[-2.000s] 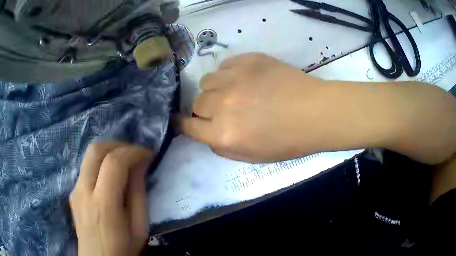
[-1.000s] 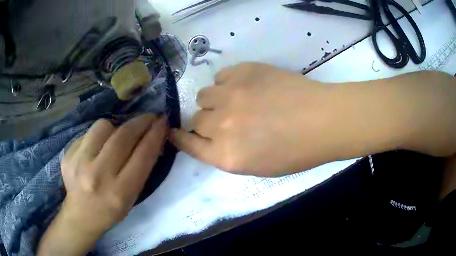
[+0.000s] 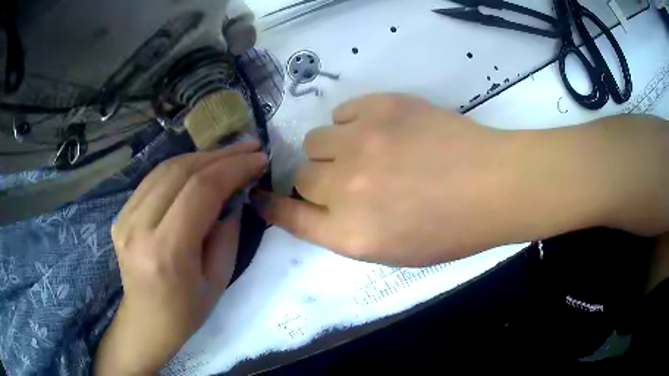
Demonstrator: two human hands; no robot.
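Blue-grey patterned fabric (image 3: pixel 51 257) with pale leaf motifs lies at the left and runs under the sewing machine head (image 3: pixel 81 66). A narrow dark strip (image 3: pixel 251 239) runs along its right edge. My left hand (image 3: pixel 180 228) lies on the fabric, its fingertips pinching the edge just below the tan ribbed knob (image 3: pixel 218 120). My right hand (image 3: pixel 381 180) is on the white bed from the right, its index fingertip and thumb side closed on the dark strip beside my left fingertips. The needle cannot be made out.
A perforated metal disc (image 3: pixel 303 66) lies on the machine bed (image 3: pixel 411 66). Black snips (image 3: pixel 506 18) and black-handled scissors (image 3: pixel 593 62) lie at the upper right. Thin metal tweezers (image 3: pixel 308 10) lie at the top. The white covering's worn front edge (image 3: pixel 293 341) borders black cloth (image 3: pixel 469 316).
My left hand has moved up and right along the fabric edge to beside the knob. My right hand stays near the strip, slightly lower in view. The machine head appears shifted in view.
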